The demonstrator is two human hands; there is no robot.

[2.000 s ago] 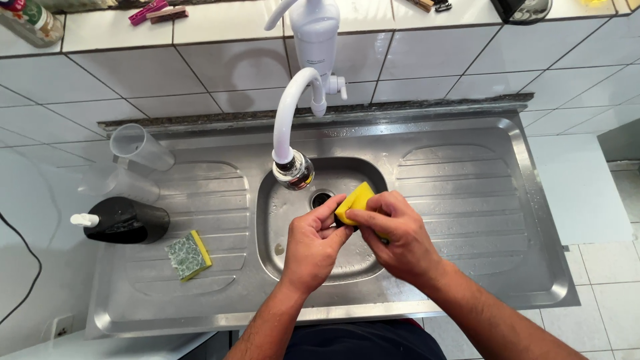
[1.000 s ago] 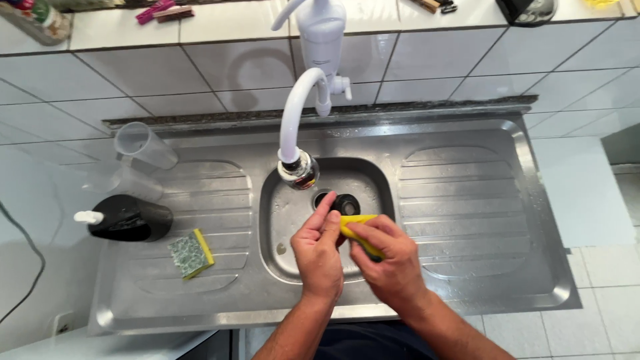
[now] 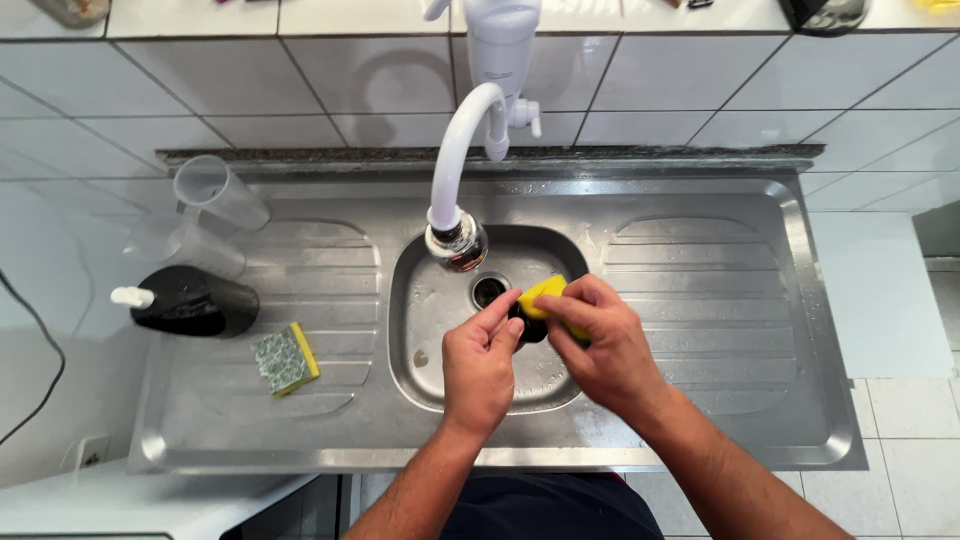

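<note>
Over the basin, my left hand (image 3: 484, 360) grips a small round black part (image 3: 534, 328) between thumb and fingers; what it is exactly I cannot tell. My right hand (image 3: 604, 337) pinches a yellow sponge (image 3: 544, 294) and presses it on the black part's upper side. Below them is the stainless steel sink basin (image 3: 420, 322), with its dark drain (image 3: 490, 291) just beyond my left fingertips. The white curved faucet spout (image 3: 457, 157) ends in a nozzle (image 3: 459, 244) above the basin's back left.
On the left drainboard lie a green and yellow sponge (image 3: 286, 360), a black dispenser bottle (image 3: 199, 301) with a white pump, and two clear plastic measuring cups (image 3: 232, 199). A white water filter body (image 3: 504, 45) stands behind the spout. The right drainboard (image 3: 697, 315) is ribbed and wet.
The black part showed between the fingers one second ago, its round face up; now it is tilted and partly covered by the sponge. My right hand has shifted the sponge over it.
</note>
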